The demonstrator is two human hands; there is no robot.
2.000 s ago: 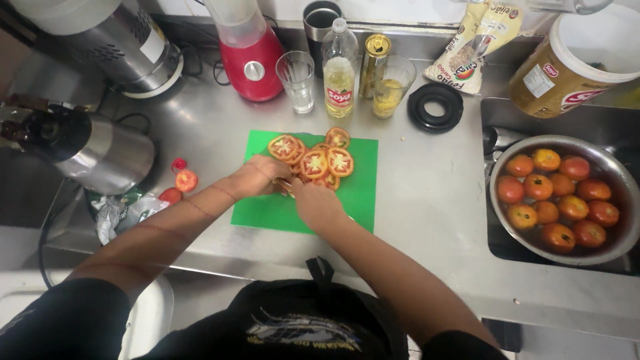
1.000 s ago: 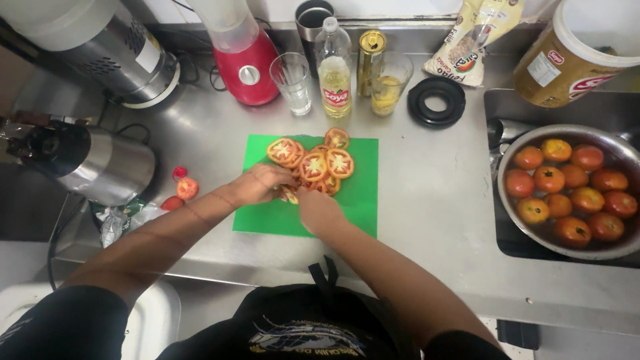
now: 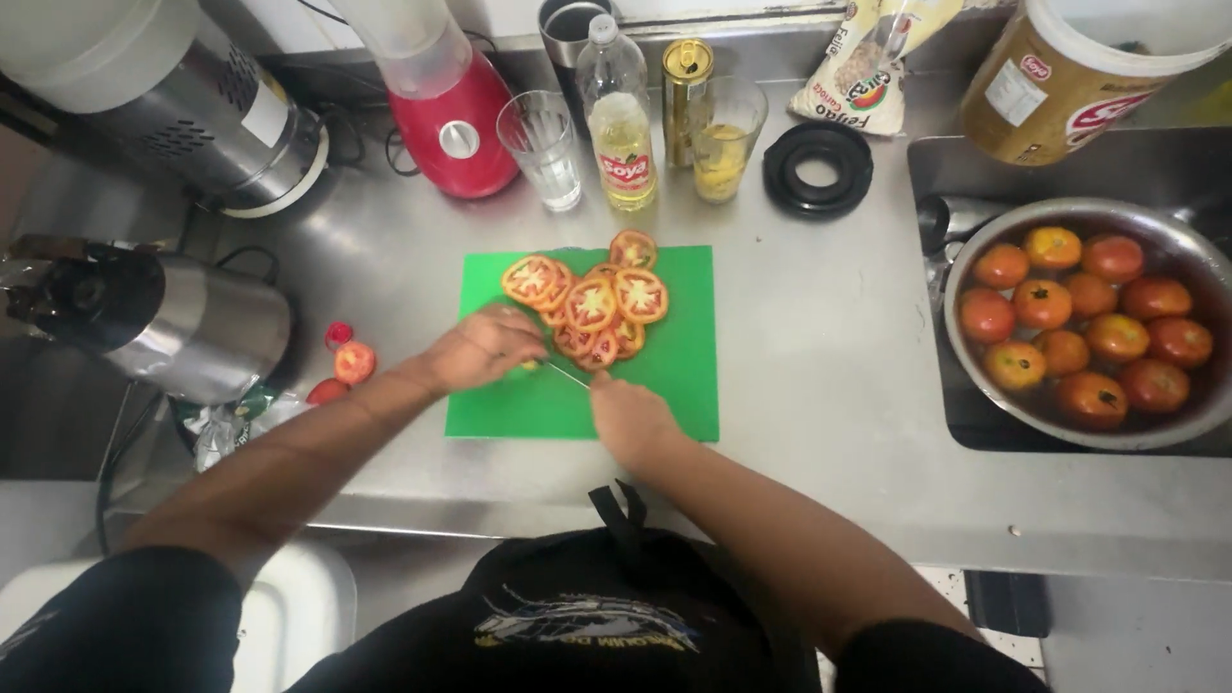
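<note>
My right hand (image 3: 630, 416) is closed around a knife's handle, over the lower middle of the green cutting board (image 3: 674, 385). The knife's thin blade (image 3: 566, 372) points up and left toward my left hand (image 3: 491, 345), whose fingers are bent over the board's left part. A small yellowish piece (image 3: 530, 365) shows at those fingertips; whether they grip it I cannot tell. Several tomato slices (image 3: 590, 304) lie overlapping in a heap just beyond both hands. Left of the board, tomato end pieces (image 3: 355, 363) lie on the steel counter (image 3: 818, 385).
A steel bowl (image 3: 962, 385) of whole tomatoes in water sits in the sink at right. Behind the board stand a red blender (image 3: 452, 125), a glass (image 3: 549, 154), an oil bottle (image 3: 624, 135), a gold can (image 3: 680, 106) and a black ring (image 3: 818, 169). A steel appliance (image 3: 207, 322) stands left.
My left hand has moved left, away from the slices and my right hand, and the knife's blade now shows between the hands. The heap of slices lies much as before.
</note>
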